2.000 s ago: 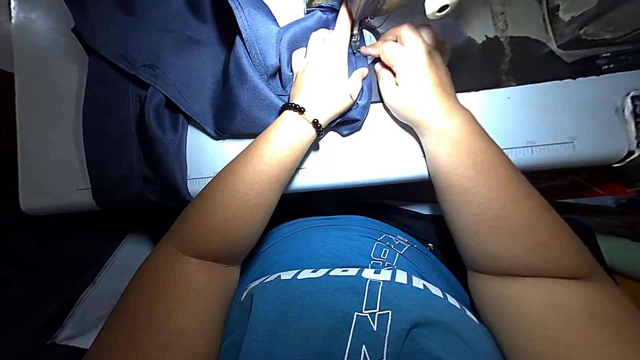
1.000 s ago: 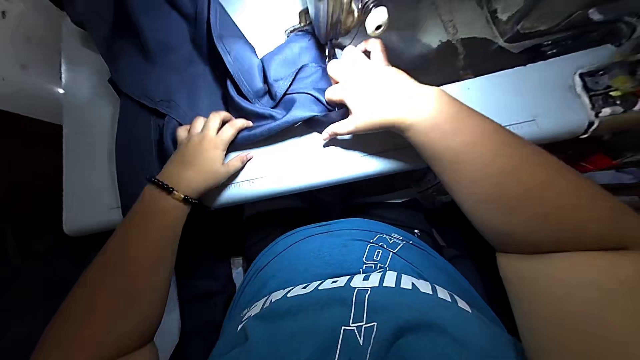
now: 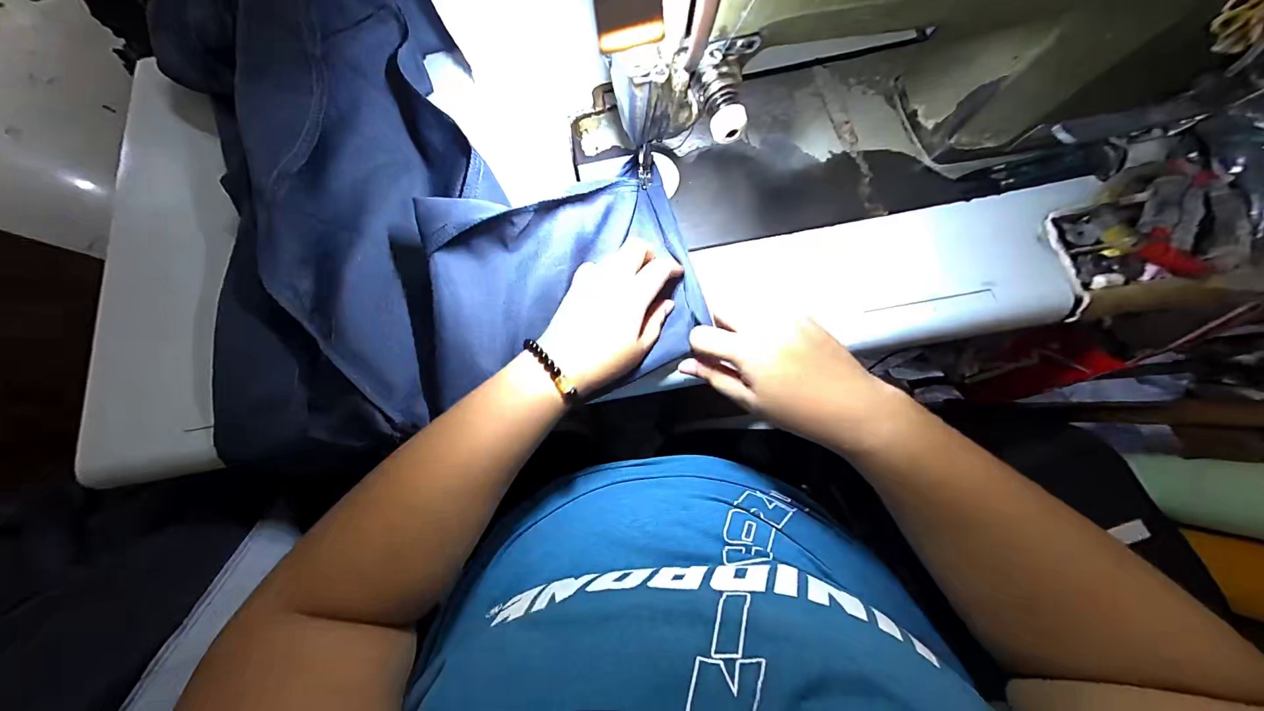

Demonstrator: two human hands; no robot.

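Navy blue fabric [image 3: 504,286] spreads across the sewing table, and its top corner lies under the presser foot [image 3: 644,170] of a sewing machine [image 3: 657,89]. My left hand [image 3: 612,316], with a beaded bracelet at the wrist, rests on the fabric below the foot, its fingers curled against the cloth. At the fabric's right edge, near the table's front, my right hand [image 3: 765,360] pinches the cloth between thumb and fingers. More of the navy fabric hangs in folds at the left.
The pale sewing table [image 3: 889,267] runs from left to right, with a dark worn machine bed [image 3: 790,178] behind it. Scraps and thread fill an opening [image 3: 1145,237] at the right. A green roll [image 3: 1200,494] lies at the lower right.
My right hand has come from beside the needle down to the fabric's near right edge. My left hand has moved right, onto the cloth below the foot. The fabric there now lies flatter.
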